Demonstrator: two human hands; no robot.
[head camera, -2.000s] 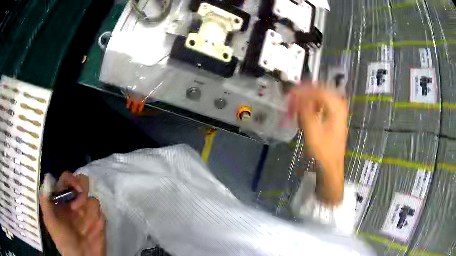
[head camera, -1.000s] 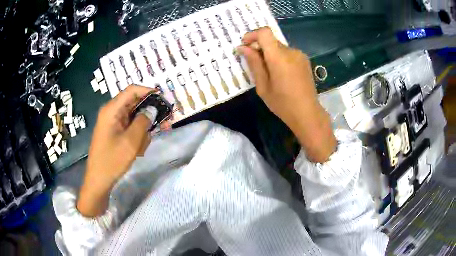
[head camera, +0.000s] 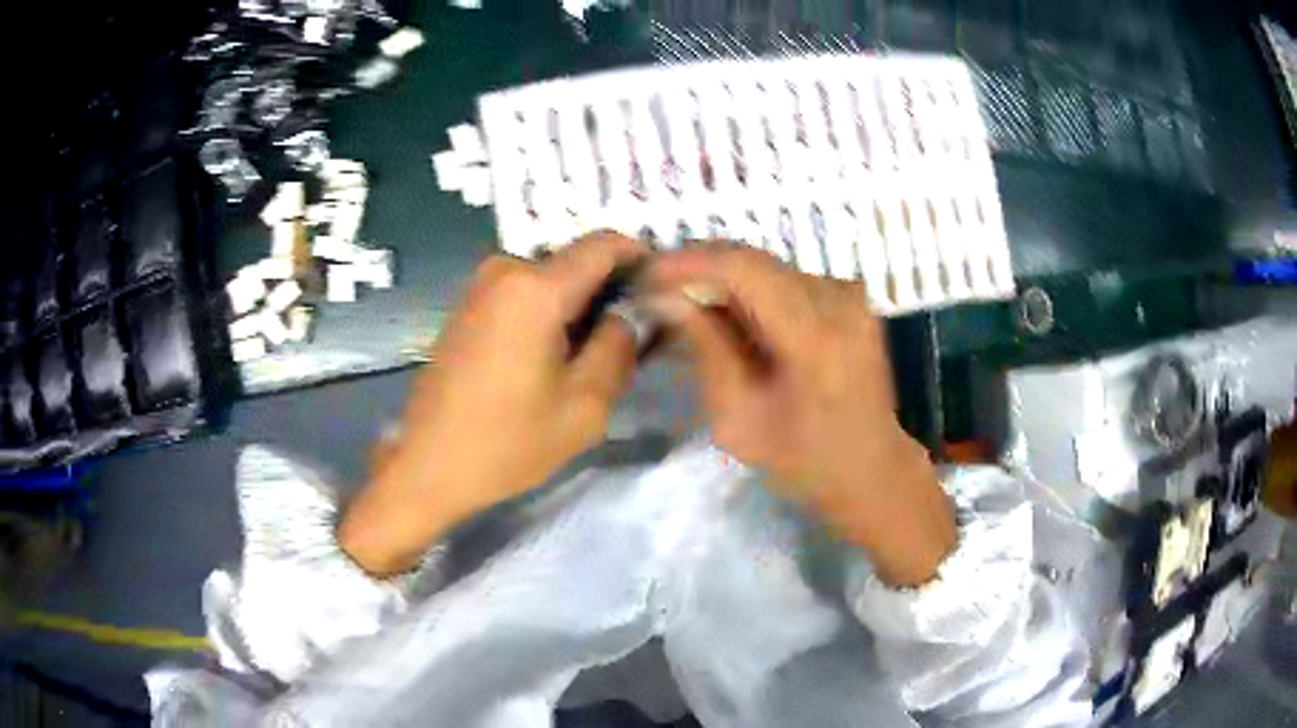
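My left hand holds a small black housing between thumb and fingers, with a white wrap on the thumb. My right hand is brought up against it, its fingertips meeting the left fingertips at the housing. The fingers are blurred and hide most of the housing. Whether my right fingertips hold a small part cannot be told. The white foam tray with rows of thin strips lies just beyond both hands, its near edge partly hidden by them.
White pads lie piled to the left, with loose clear parts beyond. A black blister tray is at far left. A clear blister tray is beyond the foam tray. The machine with fixtures stands at right.
My right hand has come away from the foam tray and moved left to meet my left hand at the housing. The view has turned, so the machine sits lower right.
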